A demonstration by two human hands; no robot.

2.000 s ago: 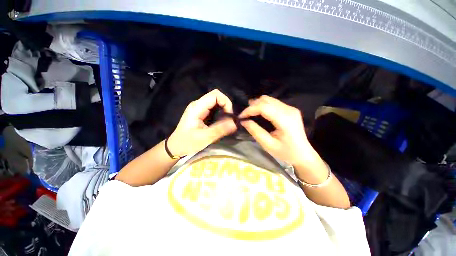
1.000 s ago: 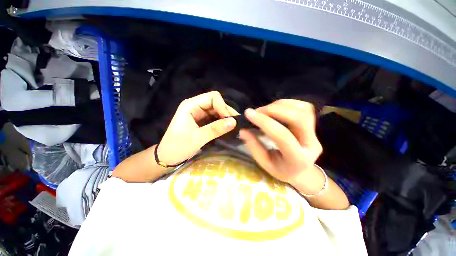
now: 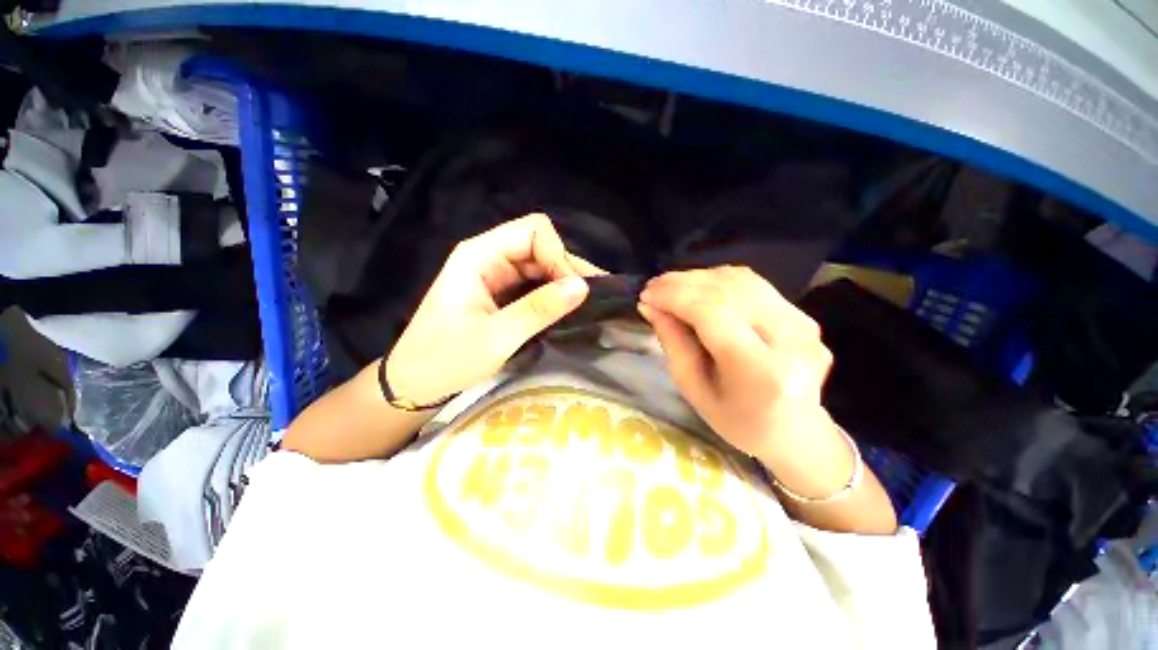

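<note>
A large black garment (image 3: 508,172) lies in the lap, dark against the shadow under the table. My left hand (image 3: 489,305) pinches its edge between thumb and forefinger. My right hand (image 3: 743,349) pinches the same edge a short way to the right, fingertips together. A narrow black fold (image 3: 612,292) is stretched between the two hands, just above the print on the white shirt. No tool can be made out in either hand.
The pale machine table (image 3: 711,57) with blue edge and ruler scale crosses the top. A blue plastic basket (image 3: 269,241) with grey and black pieces (image 3: 153,229) stands at left. Another blue basket (image 3: 952,305) is at right under black cloth. A clear plastic bag (image 3: 121,413) lies lower left.
My hands have moved slightly apart, and the black edge now shows stretched between them. My right hand's fingers, spread and blurred one second ago, are now closed on the edge.
</note>
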